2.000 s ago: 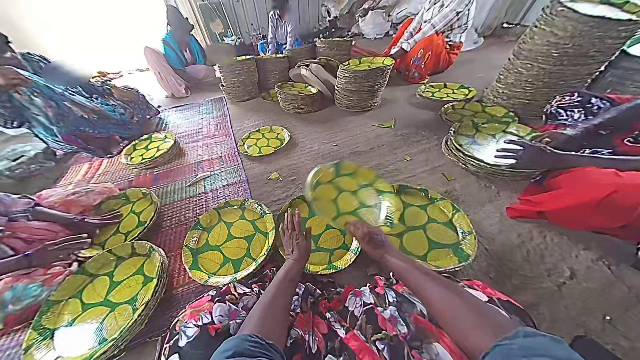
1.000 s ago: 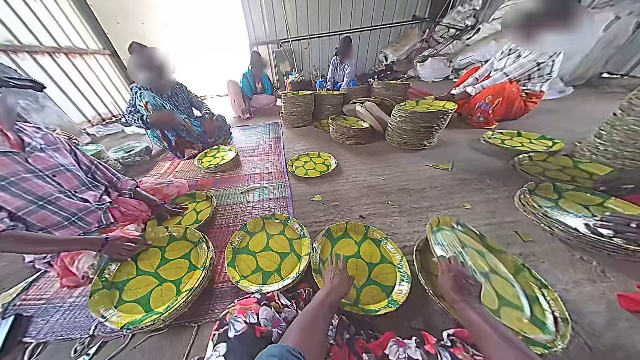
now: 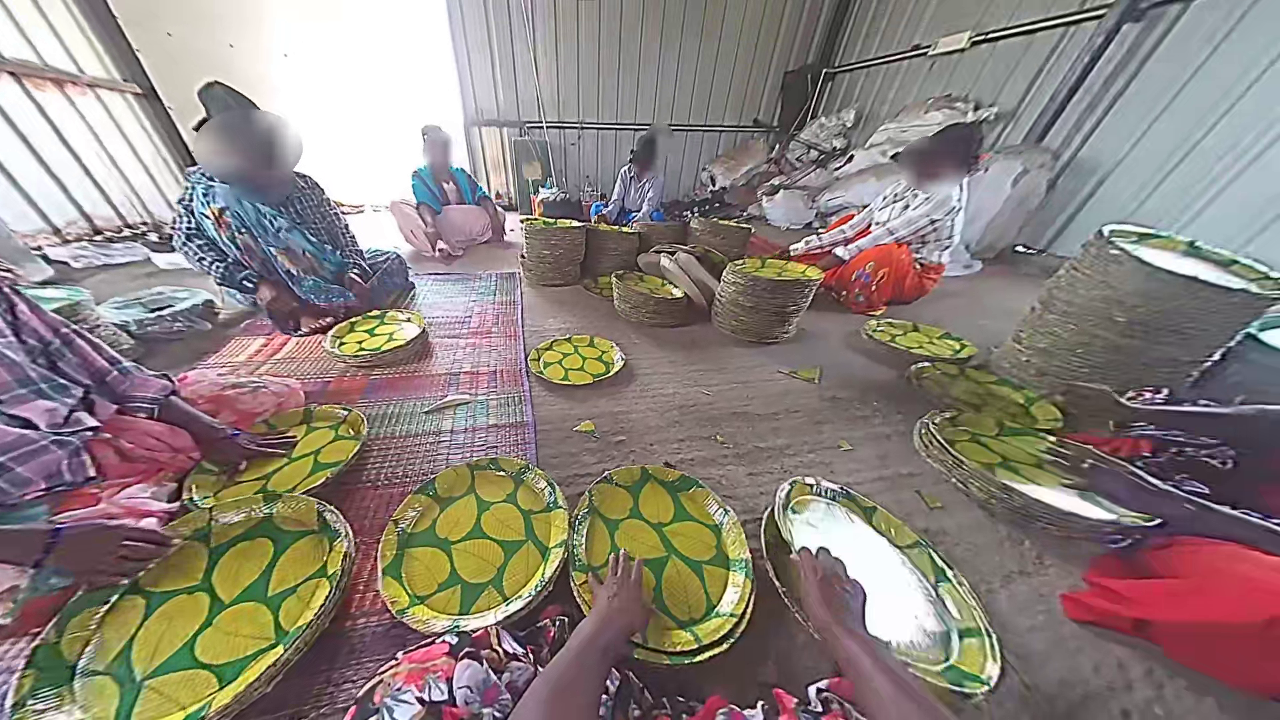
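In the head view my left hand rests with spread fingers on the near part of a green plate with a yellow leaf pattern, which lies on at least one more plate. My right hand touches the left part of another leaf-patterned plate, whose middle shines white with glare; whether the fingers grip it is unclear. Left of my left hand a similar plate lies partly on the woven mat. Floral cloth covers my lap below the plates.
Co-workers sit at left, back and right; one has a hand on a plate beside a larger stack. A single plate lies ahead. Tall plate stacks stand behind it, another at right. Leaf-patterned scraps dot the floor.
Two seconds ago a plate was raised in front of my right hand; now the plates there lie low. My left hand stays over the middle plate. The view has swung upward and to the right.
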